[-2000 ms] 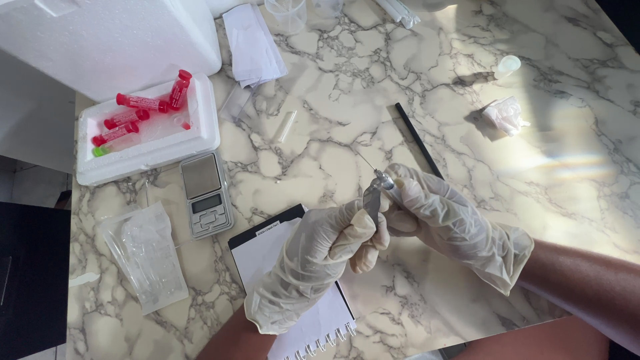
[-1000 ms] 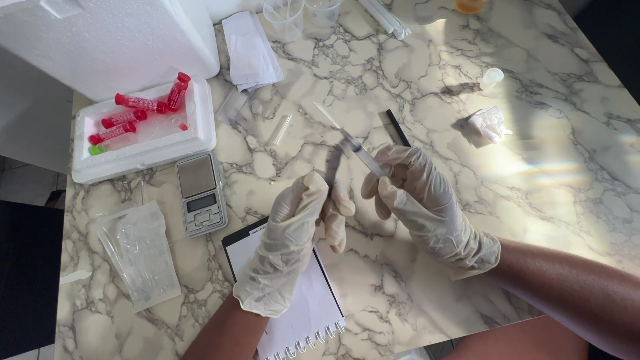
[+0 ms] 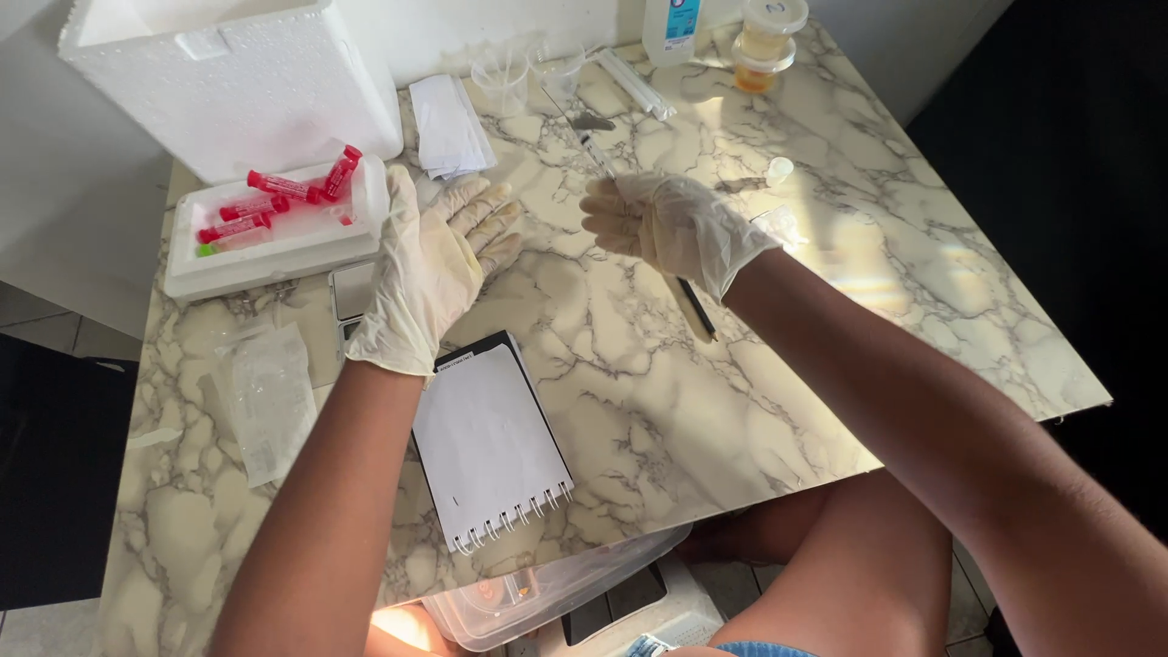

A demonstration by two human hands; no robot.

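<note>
My left hand (image 3: 438,255), in a pale latex glove, is spread palm up with nothing in it, over the edge of a pocket scale (image 3: 351,297). Gloved too, my right hand (image 3: 671,224) holds a slim clear syringe (image 3: 597,155) with dark markings; its needle end points up and away from me, toward the plastic cups. The fingers hide the rest of the syringe. Under the right hand lies a black pencil (image 3: 698,310). A spiral notepad (image 3: 493,438) lies below my left hand. Red-capped tubes (image 3: 283,186) rest in a white foam tray (image 3: 274,274) at the left.
Behind the tray stands a foam box (image 3: 246,91). Folded papers (image 3: 449,128), clear plastic cups (image 3: 500,87), wrapped sticks (image 3: 634,82), a bottle (image 3: 672,32) and stacked lidded tubs (image 3: 765,55) line the back. Clear packets (image 3: 269,401) lie at left; a small white cap (image 3: 779,170) sits at right.
My hands have moved apart and farther up the table. The left hand has opened out, and the syringe stays with the right. The view takes in more of the table's back and front.
</note>
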